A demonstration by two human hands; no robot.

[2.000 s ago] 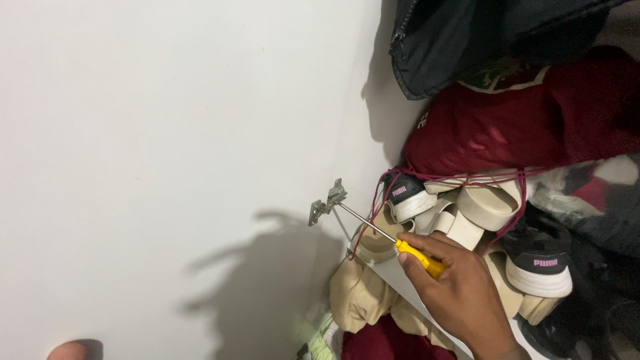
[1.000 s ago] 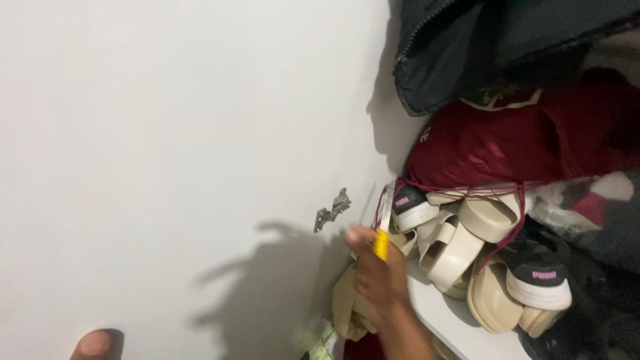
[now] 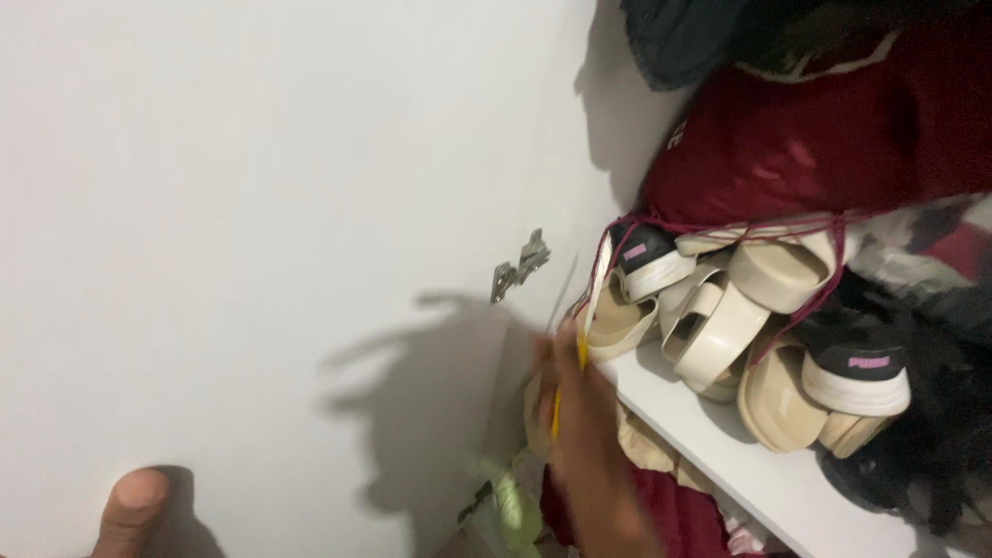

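Note:
My right hand (image 3: 577, 411), blurred, grips a screwdriver by its yellow handle (image 3: 556, 411); the thin shaft points up, to the right of a metal cabinet hinge (image 3: 519, 265). The hinge is fixed where the white door panel (image 3: 271, 194) meets the side wall, and the shaft does not appear to touch it. Of my left hand (image 3: 139, 492) only one finger or thumb shows at the lower left, against the white panel; the rest is out of view, so what it holds is hidden.
Cream sandals (image 3: 717, 333) and black Puma shoes with white soles (image 3: 856, 356) lie on a white shelf (image 3: 713, 465). Above them sits a dark red drawstring bag (image 3: 783, 147), with a dark garment (image 3: 674, 39) over it. Red cloth (image 3: 682, 511) and a second hinge (image 3: 474, 500) are below.
The screwdriver's tip was at the hinge two seconds ago; my right hand has drawn it away, and the shaft now points upward. The left finger still rests at the lower left.

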